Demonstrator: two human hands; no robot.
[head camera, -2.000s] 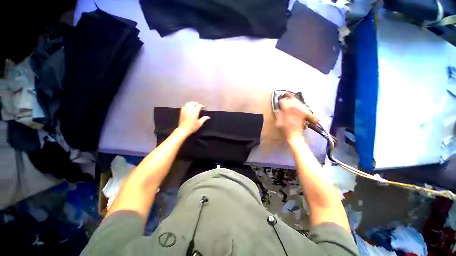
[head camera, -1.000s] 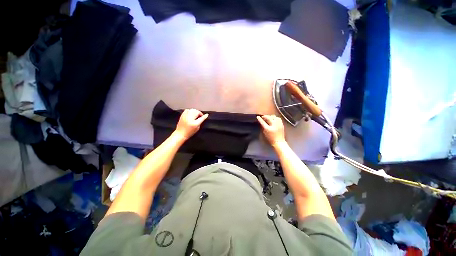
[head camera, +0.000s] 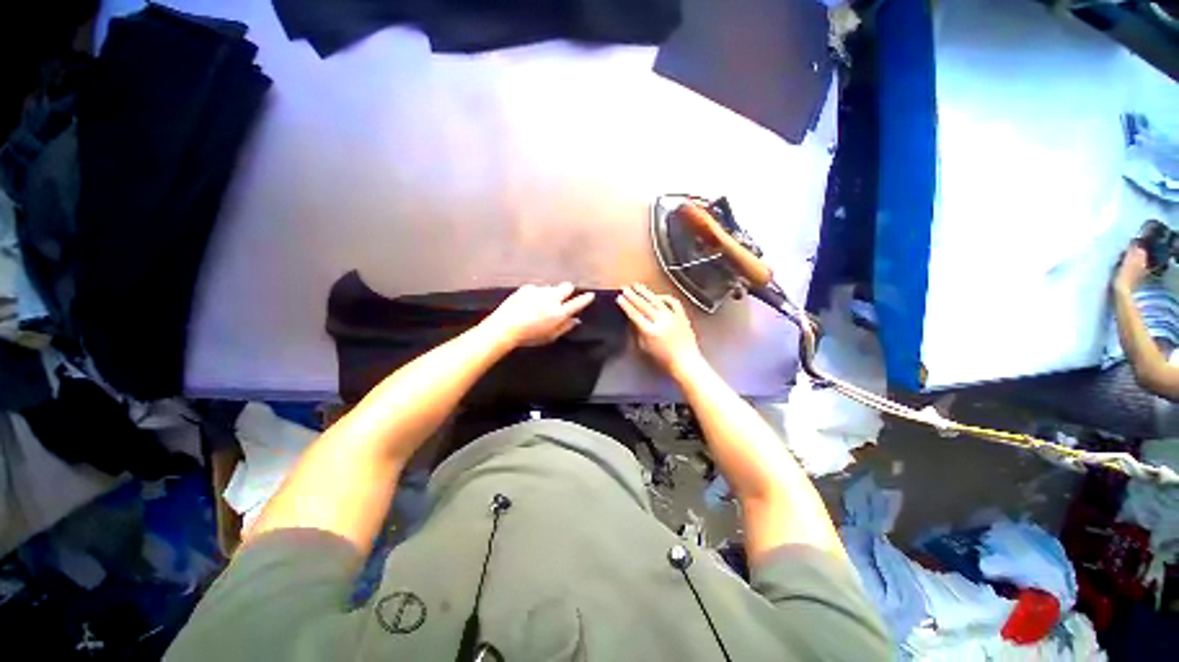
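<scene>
A black garment panel (head camera: 414, 339) lies folded at the near edge of the pale ironing table (head camera: 440, 155), its left corner turned up. My left hand (head camera: 546, 314) lies on the panel's upper edge right of its middle, fingers pointing right. My right hand (head camera: 657, 321) is at the panel's right end, fingertips on its upper edge, close to my left hand. Whether the fingers pinch the cloth or only press it is hard to tell. The steam iron (head camera: 702, 252) rests on the table just beyond my right hand, its wooden handle upward, held by no hand.
A tall stack of dark panels (head camera: 162, 181) drapes at the left. A black pile (head camera: 491, 20) and a flat charcoal piece (head camera: 750, 58) lie at the back. The iron's hose (head camera: 892, 407) runs right. Another person's arm (head camera: 1138, 323) shows by the blue-sided white table (head camera: 1021, 207).
My right hand has let go of the iron and moved to the panel. My left hand has slid right along the edge, nearer my right. The view has shifted; a person's arm appears at right.
</scene>
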